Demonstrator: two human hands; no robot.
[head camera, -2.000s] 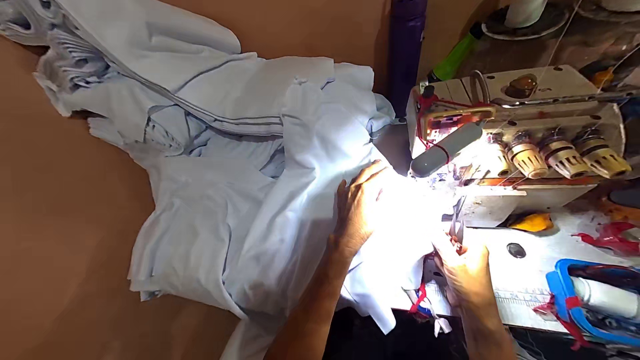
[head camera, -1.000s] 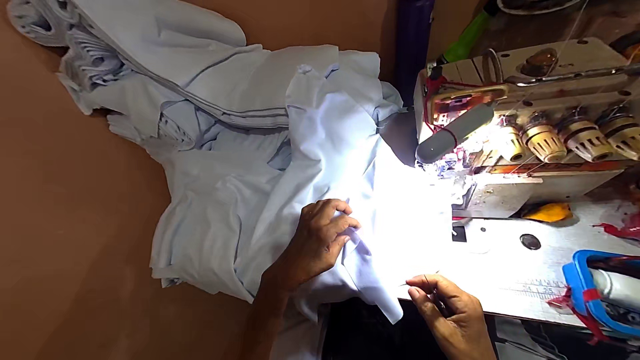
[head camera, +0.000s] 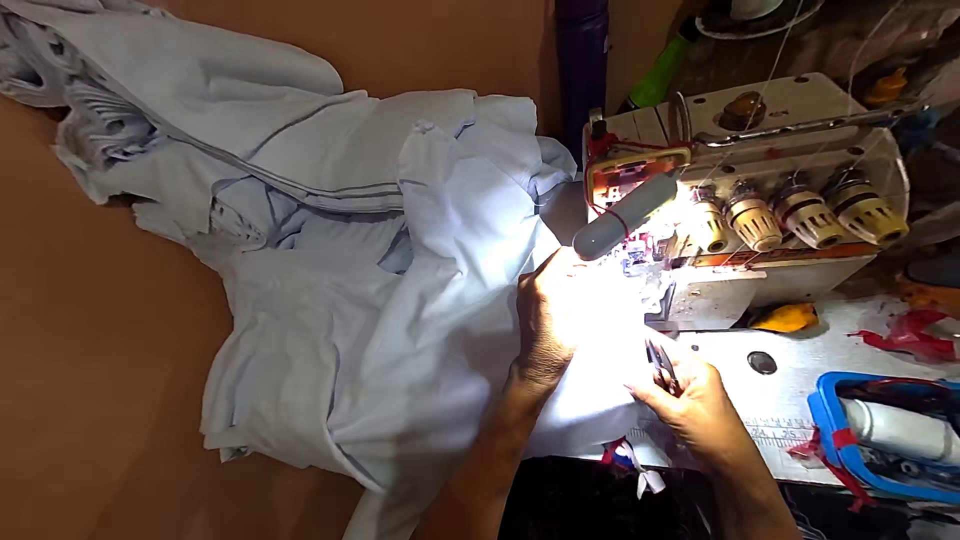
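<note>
Light grey-white fabric (head camera: 450, 322) spreads from a heap at the upper left to the needle area of an overlock sewing machine (head camera: 780, 165). My left hand (head camera: 544, 322) lies on this fabric just left of the needle area, its fingertips lost in the bright lamp glare. My right hand (head camera: 690, 397) is at the fabric's right edge, holding small dark metal thread snips (head camera: 661, 366), with their tips pointing up toward the machine. The presser foot and the fabric beneath it are washed out by the light.
A grey lamp (head camera: 626, 216) is tied to the machine head beside several tension dials (head camera: 754, 216). A blue basket (head camera: 829, 405) with a white item stands at the lower right. Red scraps (head camera: 911, 335) and a yellow object (head camera: 785, 318) lie on the machine bed. A purple cylinder (head camera: 581, 67) stands behind.
My left hand has moved up and right over the fabric toward the needle area. My right hand has risen from the table's front edge, and the snips now show clearly in it.
</note>
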